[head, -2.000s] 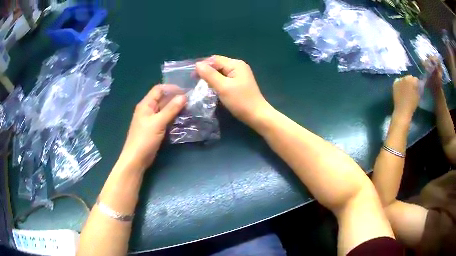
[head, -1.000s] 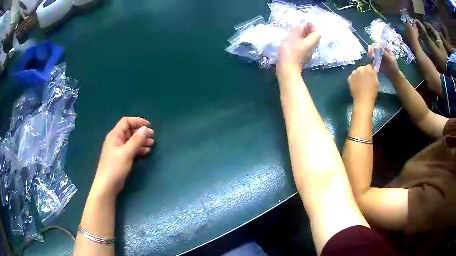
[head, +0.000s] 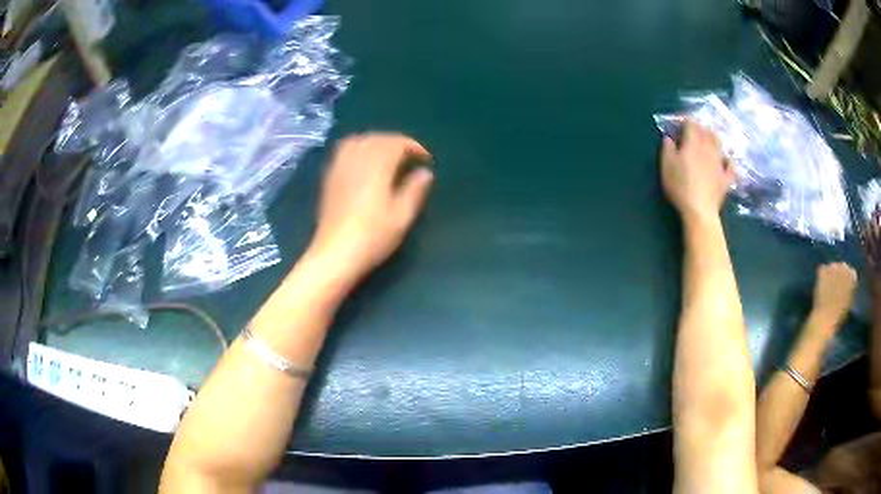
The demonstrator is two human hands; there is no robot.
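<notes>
My left hand [head: 372,193] is over the green tabletop [head: 502,260], fingers loosely curled, with nothing visible in it; it is to the right of the left heap of clear zip bags [head: 217,135]. My right hand [head: 697,169] is at the left edge of the right heap of bags [head: 792,159]. Its fingertips touch or overlap the bags there; whether they grip one cannot be told. Dark contents show faintly in some bags of the right heap.
A blue bin [head: 259,13] is cut off by the top edge. A white power strip [head: 106,386] and a looping cord [head: 188,311] are at lower left. Another person's fist [head: 834,289] and arm are at lower right. Thin yellow-green strands [head: 855,121] lie upper right.
Two seconds ago both my hands held a zip bag; one second ago my right hand was over the right heap. The view has since shifted left, and my right hand is at the heap's left edge.
</notes>
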